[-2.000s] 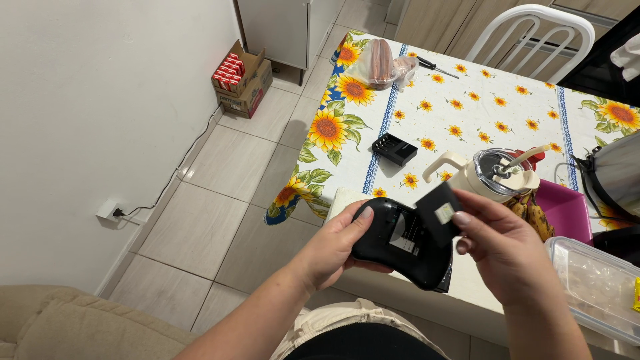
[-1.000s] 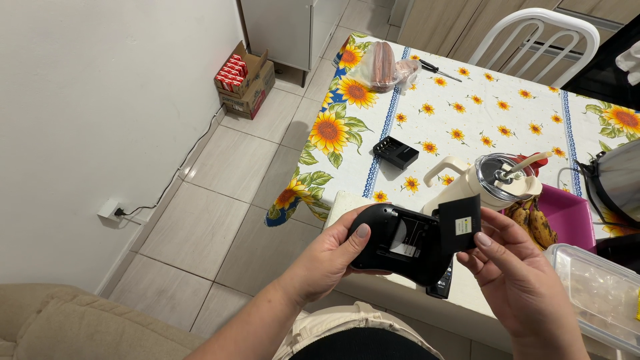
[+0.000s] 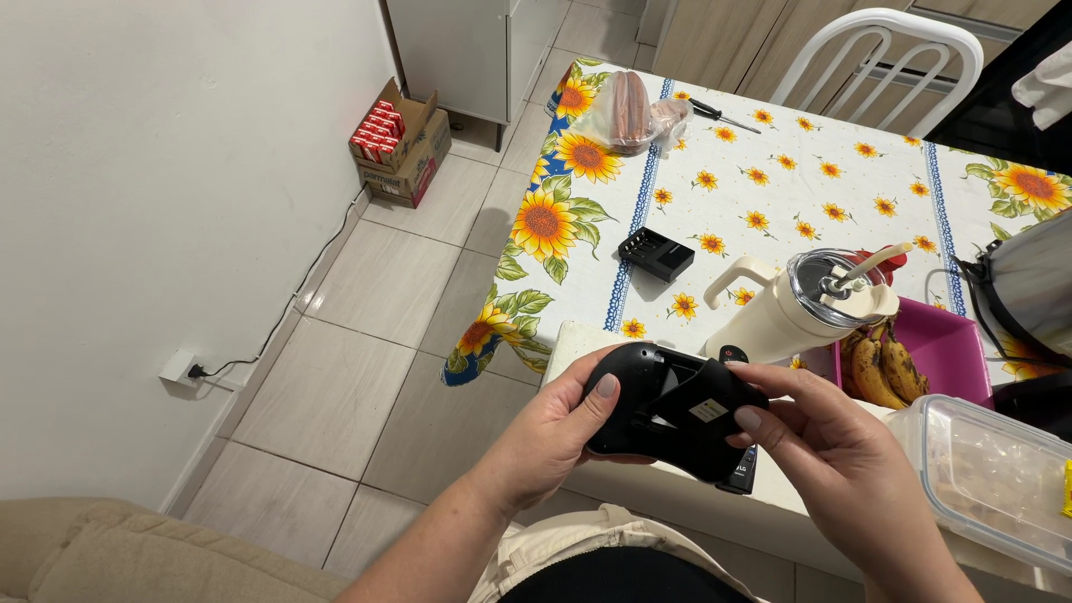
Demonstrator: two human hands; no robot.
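My left hand (image 3: 557, 427) grips the left end of a black, rounded handheld device (image 3: 620, 410), its underside turned up and an open compartment showing. Between thumb and fingers my right hand (image 3: 825, 444) holds a black cover (image 3: 699, 402) with a small pale label. The cover lies tilted over the right part of the compartment; whether it touches the rim cannot be told. Beyond the hands, a black battery charger (image 3: 657, 254) rests on the sunflower tablecloth (image 3: 754, 193). A black remote control (image 3: 739, 473) is partly hidden behind the device.
A cream tumbler (image 3: 775, 310) with a straw stands near my right hand, beside bananas (image 3: 883, 364) in a pink container (image 3: 950, 343). A clear plastic box (image 3: 988, 477) is at the right. Farther back lie a screwdriver (image 3: 724, 115) and a bag of sausages (image 3: 628, 113).
My right hand has brought the cover left and down over the device's compartment; a second ago it was held upright at the device's right side. My left hand keeps its grip.
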